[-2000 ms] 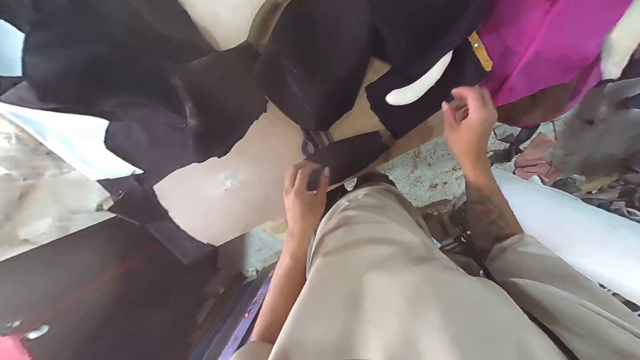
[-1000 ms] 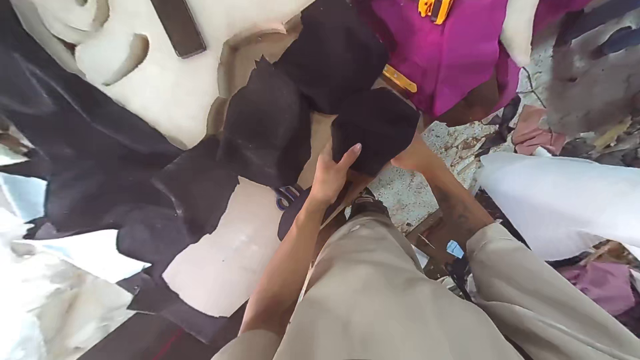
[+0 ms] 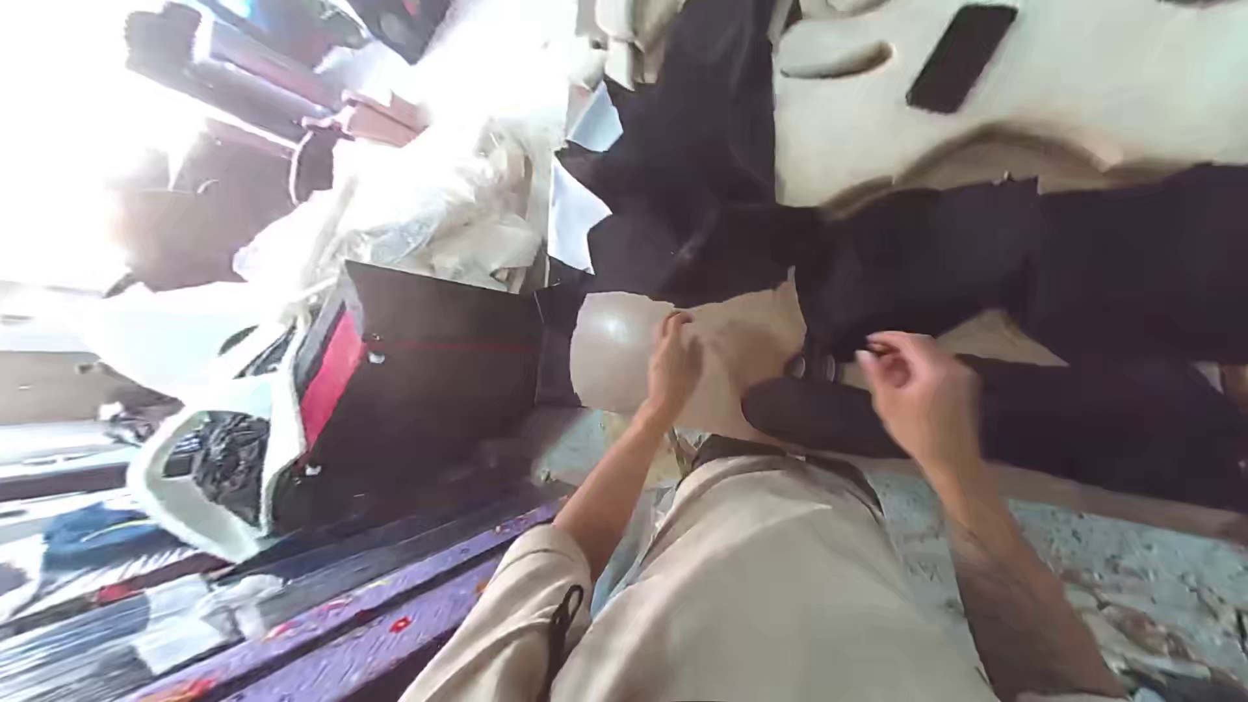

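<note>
My left hand (image 3: 675,366) rests on a bare tan patch of the work surface (image 3: 624,361), its fingertips near the edge of black cloth (image 3: 721,234). My right hand (image 3: 916,390) is raised with curled fingers over black fabric pieces (image 3: 926,253); whether it holds anything small cannot be told. Between the hands lie the dark handles of what look like scissors (image 3: 814,368), their blades not visible. A long black piece (image 3: 1072,419) with a rounded end runs beneath my right hand along the near edge.
A black phone (image 3: 961,58) lies on cream padding (image 3: 1053,107) at the back right. At left stand a dark panel with a red line (image 3: 448,380) and a heap of clear plastic (image 3: 409,210). Purple patterned material (image 3: 390,624) lies low at left.
The view has swung far to the left. One second ago both hands were at a black fabric piece; now they are apart, my left on the tan surface and my right raised.
</note>
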